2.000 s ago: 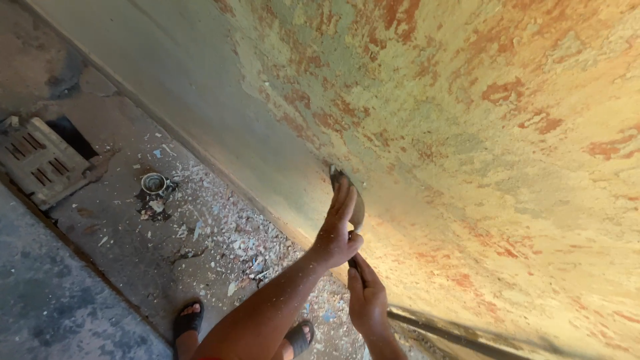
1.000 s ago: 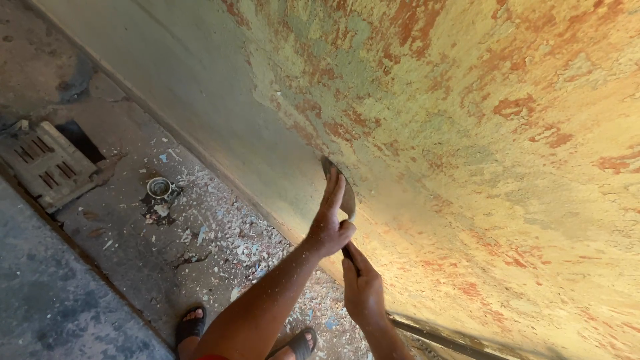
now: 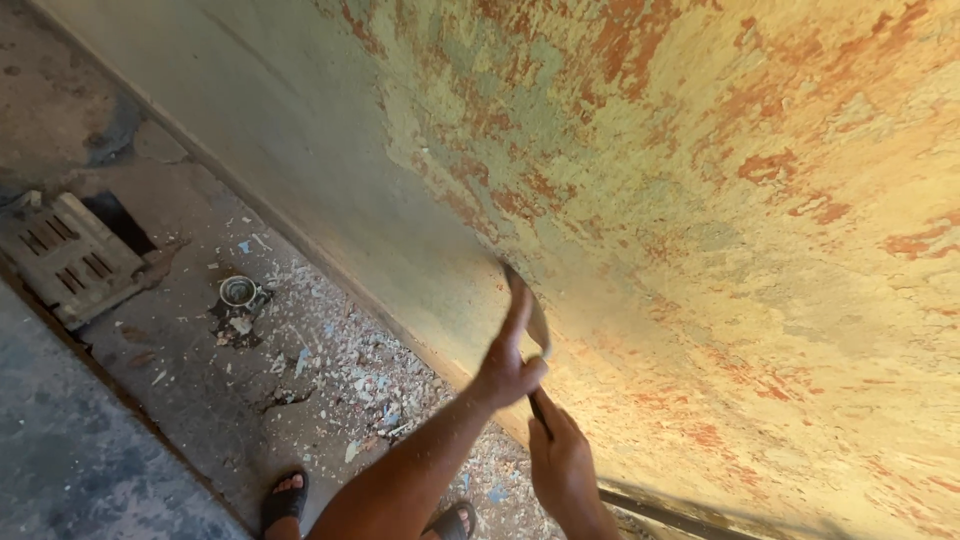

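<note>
A hand scraper with a curved metal blade (image 3: 537, 322) lies against the painted wall (image 3: 675, 285), its tip at the border between smooth grey paint and rough, patchy yellow and orange surface. My left hand (image 3: 514, 356) is on the blade, fingers stretched along it towards the tip and thumb near its base. Just below, my right hand (image 3: 559, 457) is closed around the dark handle (image 3: 538, 412). The underside of the blade and part of the handle are hidden by my hands.
Paint flakes (image 3: 375, 382) litter the floor along the wall's foot. A small round metal-rimmed object (image 3: 238, 291) sits among them. A slotted cover (image 3: 71, 259) lies beside a dark opening at left. My sandalled feet (image 3: 286, 495) are below, near a mottled blue-grey surface (image 3: 90, 435).
Both hands and the blade have shifted slightly up and left along the wall, then back down and right. The grip of each hand looks the same.
</note>
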